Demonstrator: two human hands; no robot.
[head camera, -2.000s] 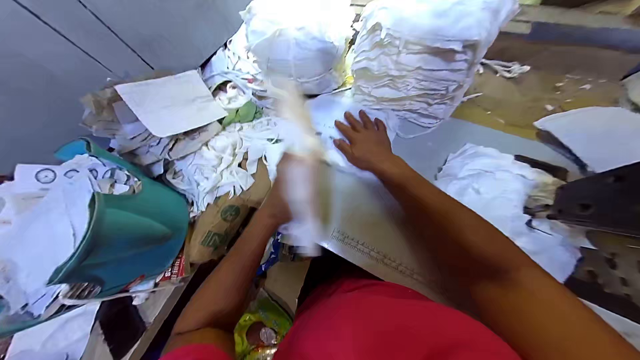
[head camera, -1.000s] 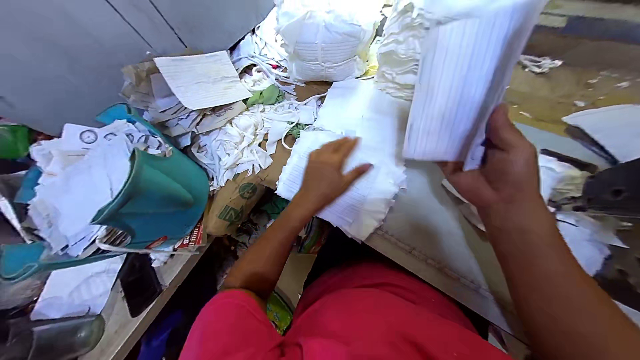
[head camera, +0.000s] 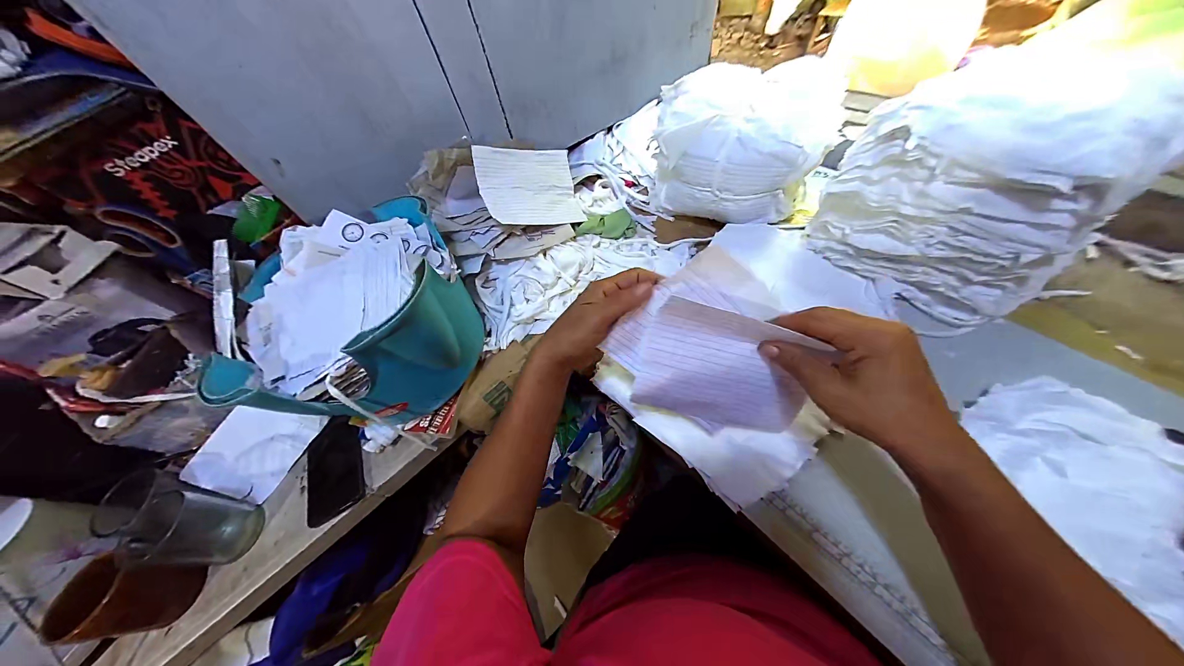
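My right hand pinches the right edge of a lined sheet between thumb and fingers. Its left part lies over more pale lined sheets, whose left edge my left hand grips. Below and around these spreads a stack of white sheets at the table edge. Another white sheet lies behind it. Whether the sheets are paper or thin cloth I cannot tell. Two tall bundled stacks stand beyond, one white bundle at centre and a larger bundle at right.
A cut teal plastic container full of papers stands at left. Near it are a black phone, a glass mug and a brown cup. White strips heap behind my left hand. A white pile sits at right.
My right hand, which held up a thick lined stack at the right, is lower and nearer my left hand. My left hand, flat on the white sheets before, now holds the lined sheets' edge.
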